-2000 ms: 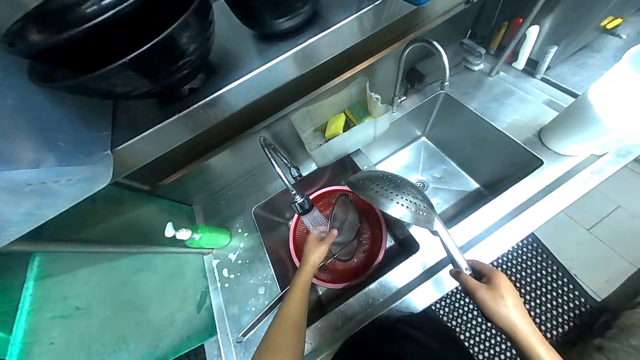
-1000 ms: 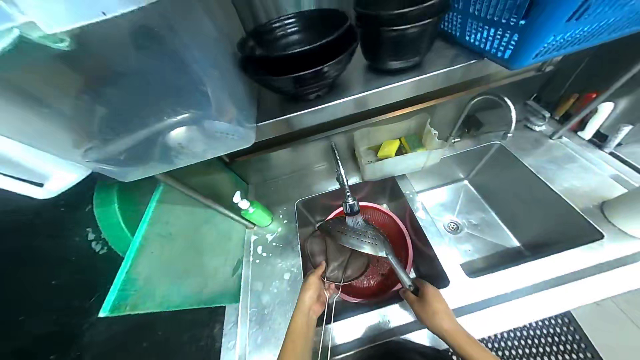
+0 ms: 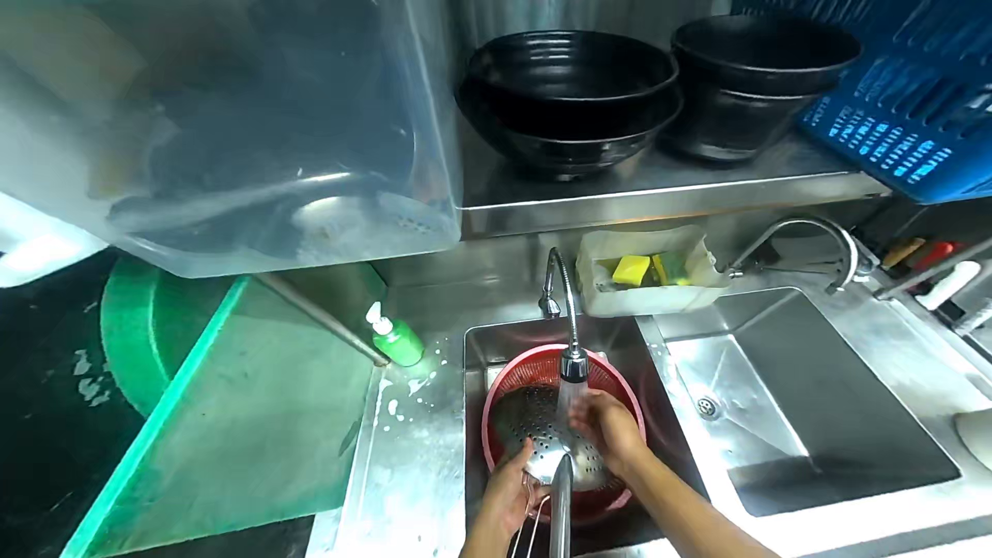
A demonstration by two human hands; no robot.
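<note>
Water runs from the left faucet [image 3: 572,360] onto a perforated metal skimmer [image 3: 535,426], which lies over a red plastic colander [image 3: 500,387] in the left sink. My left hand [image 3: 511,490] grips wire handles at the skimmer's near left edge; the strainer they belong to is mostly hidden beneath it. My right hand [image 3: 608,430] is at the skimmer's right side beside the stream, its fingers blurred, so its hold is unclear. The skimmer's thick handle [image 3: 561,511] points toward me between my forearms.
A green soap bottle [image 3: 399,341] stands left of the sink. Behind is a plastic bin [image 3: 604,302] with sponges. The right sink [image 3: 821,411] has its own faucet [image 3: 814,225]. Black bowls [image 3: 573,101] and a blue basket [image 3: 891,132] sit on the shelf above; a translucent container [image 3: 310,155] hangs over the upper left.
The right hand has left the skimmer's handle and moved to its perforated head. The skimmer's handle now points toward me. The view has shifted left.
</note>
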